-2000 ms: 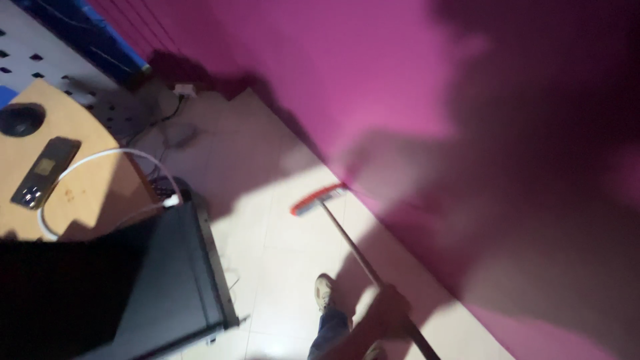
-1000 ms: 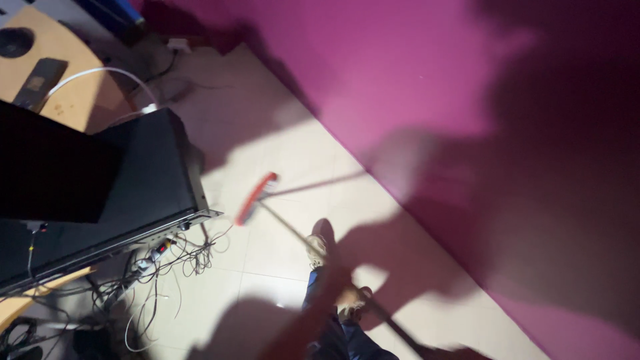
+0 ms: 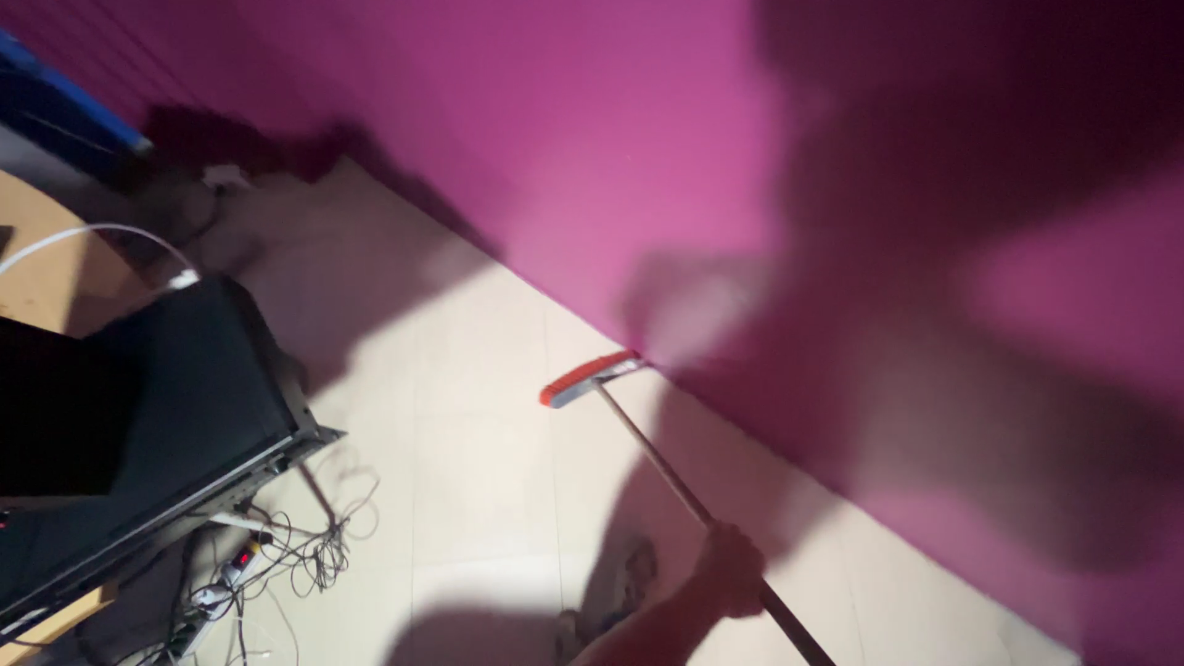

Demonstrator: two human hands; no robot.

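Note:
A push broom with red bristles and a grey head lies against the tiled floor, one end of its head at the foot of the magenta wall. Its long brown handle slants down to the lower right and leaves the frame. My left hand is closed around the handle at the lower middle, its forearm coming up from the bottom edge. My right hand is out of view, as is the top end of the handle. In shadow beside my forearm, a shoe shows dimly.
The magenta wall runs diagonally along the floor. At left, a black equipment case has a projecting corner; tangled cables and a power strip lie beneath. Behind it stands a wooden tabletop with a white cable.
The broom head has moved from near the black case's corner across to the foot of the wall. My left hand keeps hold of the handle.

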